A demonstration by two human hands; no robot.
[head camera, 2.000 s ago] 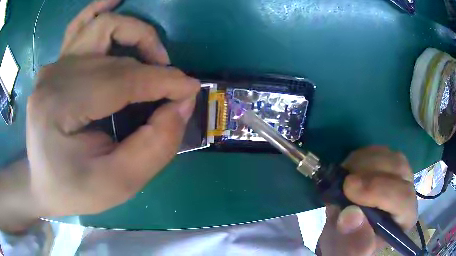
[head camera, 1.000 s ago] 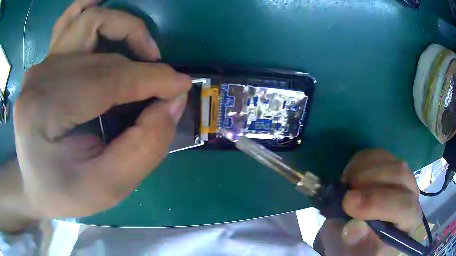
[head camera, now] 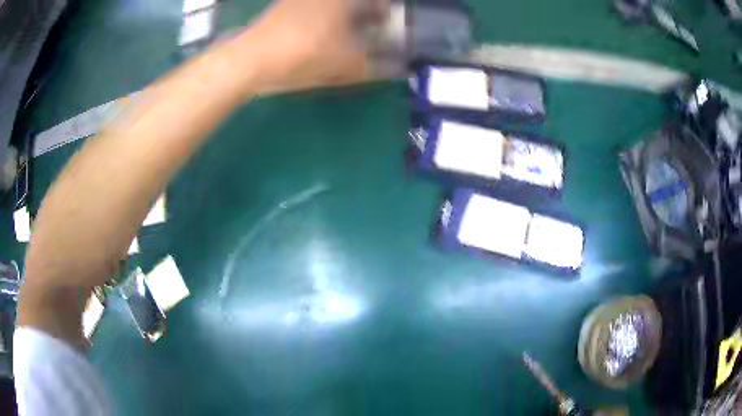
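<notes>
My left hand (head camera: 325, 41) is blurred at the top middle, its arm stretched up from the lower left. Its fingers overlap the left end of a dark unit (head camera: 439, 32); blur hides whether they grip it. Below it lie units with white screen backs: one (head camera: 458, 88) with a dark right half, one (head camera: 469, 149) and one (head camera: 493, 223) with bright right halves. The soldering iron's barrel (head camera: 543, 380) and nut enter from the bottom edge at right. Only a sliver of my right hand (head camera: 610, 412) shows beside it; the grip is cut off.
A round cream ring with silvery crumbs (head camera: 621, 341) sits at lower right, beside a black item with a yellow patch (head camera: 728, 360). Loose screens (head camera: 167, 283) lie at left. A pale strip (head camera: 569, 63) crosses the green mat. A dark grey object (head camera: 671, 191) stands at right.
The view has shifted to show the back of the mat. My left hand has moved far forward from the near work spot. The iron is now away from the board, at the bottom edge.
</notes>
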